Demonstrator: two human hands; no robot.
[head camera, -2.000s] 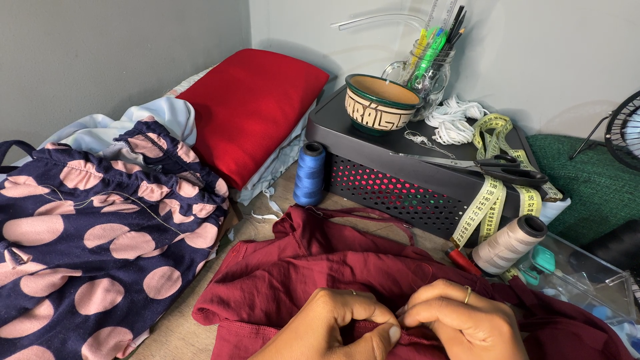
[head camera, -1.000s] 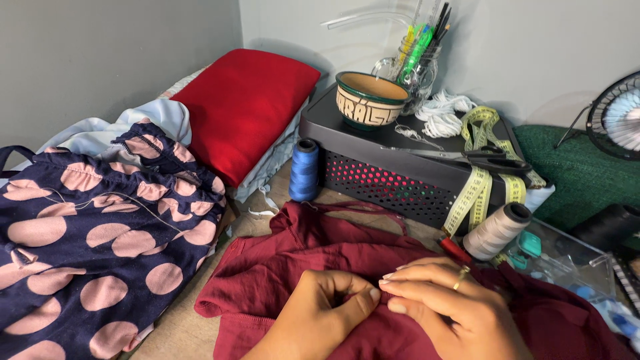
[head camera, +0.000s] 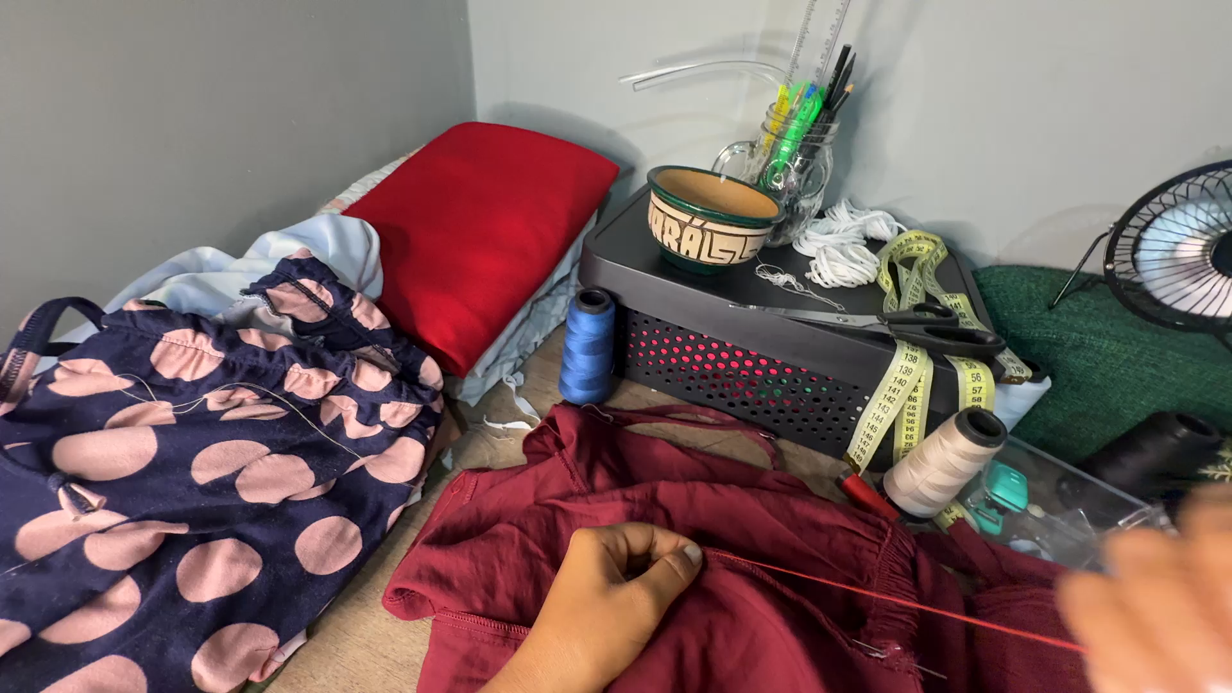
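Note:
A maroon garment (head camera: 770, 539) with stitched seams and a gathered edge lies across the wooden table. My left hand (head camera: 611, 597) pinches its seam between thumb and fingertips. From that pinch a red thread (head camera: 914, 604) runs taut to the right, up to my right hand (head camera: 1155, 587), which is blurred at the right edge of the view. The fingers there look closed on the thread's end; whether they hold a needle is hidden by the blur. A thin metal pin or needle (head camera: 900, 657) shows on the cloth near the gathered edge.
Left lies a navy garment with pink dots (head camera: 221, 462), beside folded red cloth (head camera: 491, 231). Behind stand a blue thread spool (head camera: 587, 346) and a black perforated box (head camera: 741, 371) bearing a bowl (head camera: 712, 226), scissors (head camera: 895, 322) and a tape measure (head camera: 905, 385). A beige cone (head camera: 948, 462) and clear case (head camera: 1078, 481) sit right.
My right hand has moved away from my left hand to the far right, and a taut red thread now shows between them. My left hand stays on the maroon cloth.

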